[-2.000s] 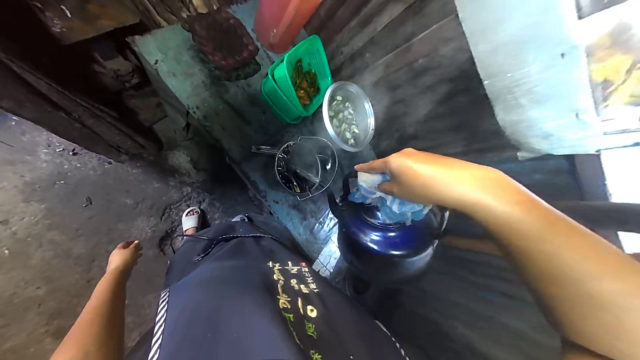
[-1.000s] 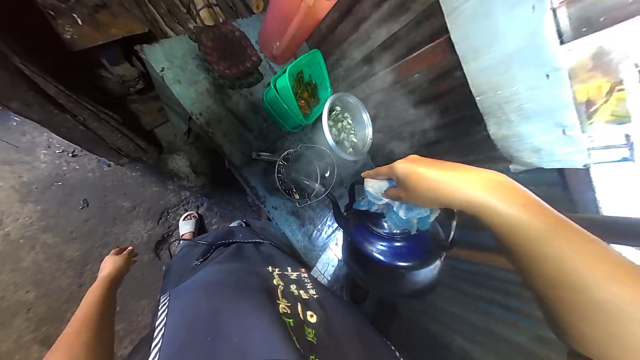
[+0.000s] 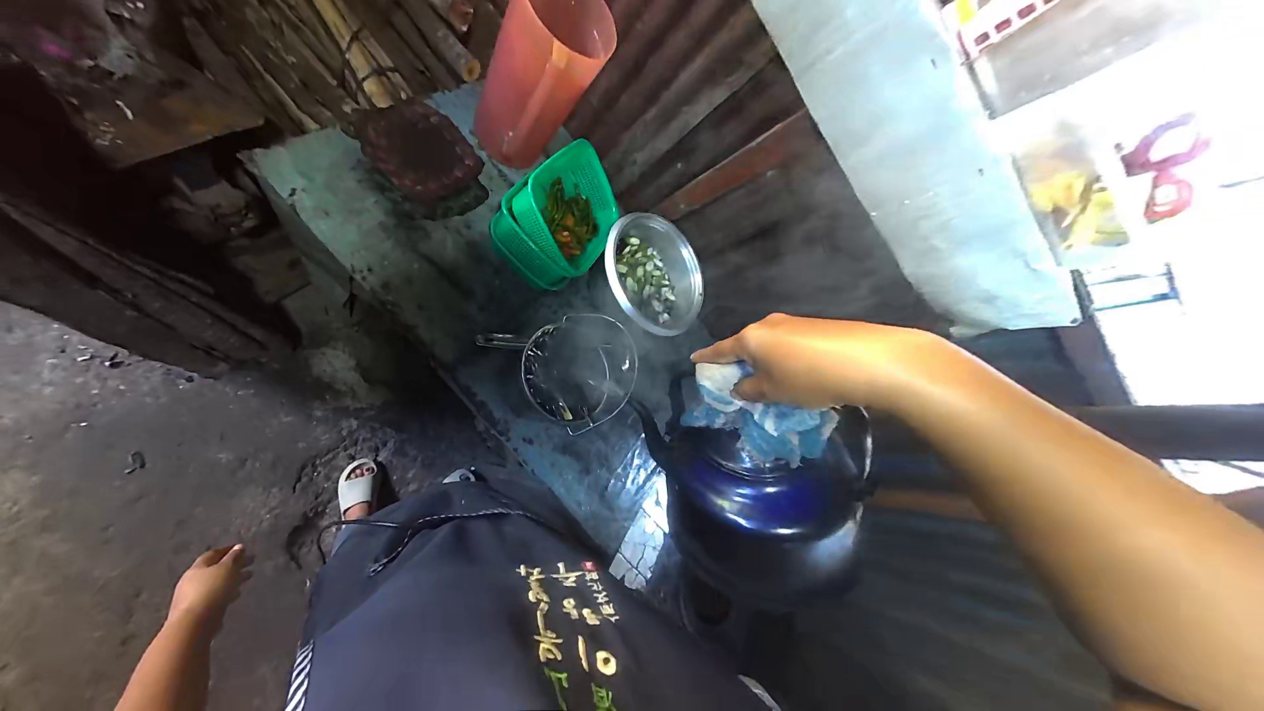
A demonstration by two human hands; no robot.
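My right hand (image 3: 785,360) grips the top handle of a dark blue kettle (image 3: 765,513) through a crumpled blue and white cloth (image 3: 770,425). The kettle's black spout (image 3: 649,434) points at a round, handled vessel with a wire rim (image 3: 580,370), close beside it. Steam hangs over this vessel, and dark pieces lie in it. Whether liquid runs from the spout cannot be told. My left hand (image 3: 212,581) hangs low at the left over the floor, fingers loosely curled, with nothing seen in it.
Beyond the vessel stand a metal bowl (image 3: 694,286) of pale green and white pieces, stacked green plastic baskets (image 3: 538,232) with chillies, and a red plastic container (image 3: 528,89). A dark woven mat or pad (image 3: 420,148) lies on the worktop (image 3: 346,212). Corrugated metal wall (image 3: 731,168) rises behind.
My right hand keeps its hold on the kettle through the cloth in all the frames. My left hand hangs lower in view now. The view has shifted slightly.
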